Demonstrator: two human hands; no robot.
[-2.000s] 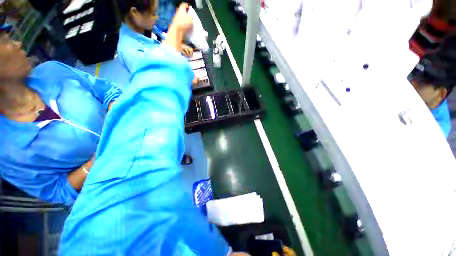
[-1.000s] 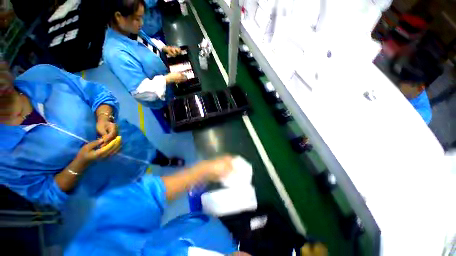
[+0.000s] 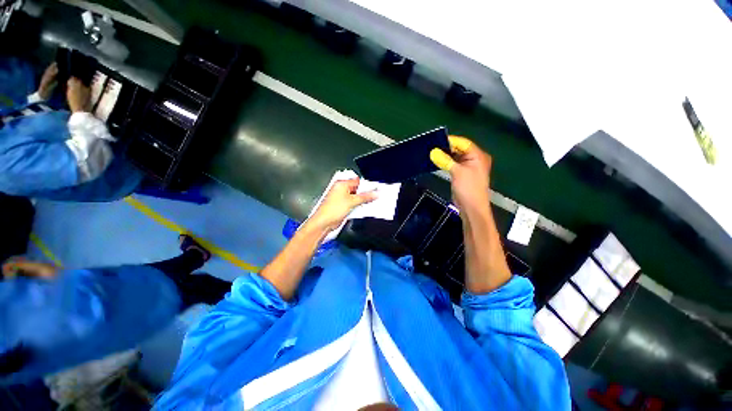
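My right hand (image 3: pixel 467 167), with yellow finger cots on thumb and finger, holds a dark flat display unit (image 3: pixel 403 156) by its right end, tilted above the bench. My left hand (image 3: pixel 341 204) holds a white sheet (image 3: pixel 380 201) between thumb and fingers, just below the unit's left end. The stack of white sheets (image 3: pixel 328 193) shows partly behind my left hand. A black slotted tray (image 3: pixel 434 210) lies below my right hand, partly hidden by my forearm.
A tray of white-covered units (image 3: pixel 593 282) is at the right, near a small white slip (image 3: pixel 523 225). Another black tray (image 3: pixel 190 110) stands at the left, beside other workers in blue. The green conveyor (image 3: pixel 365 92) and white shelf (image 3: pixel 522 48) run behind.
The view has turned, so the neighbouring workers and their tray now lie farther left. Both my hands are now in front of me, one with the dark unit, one with a white sheet.
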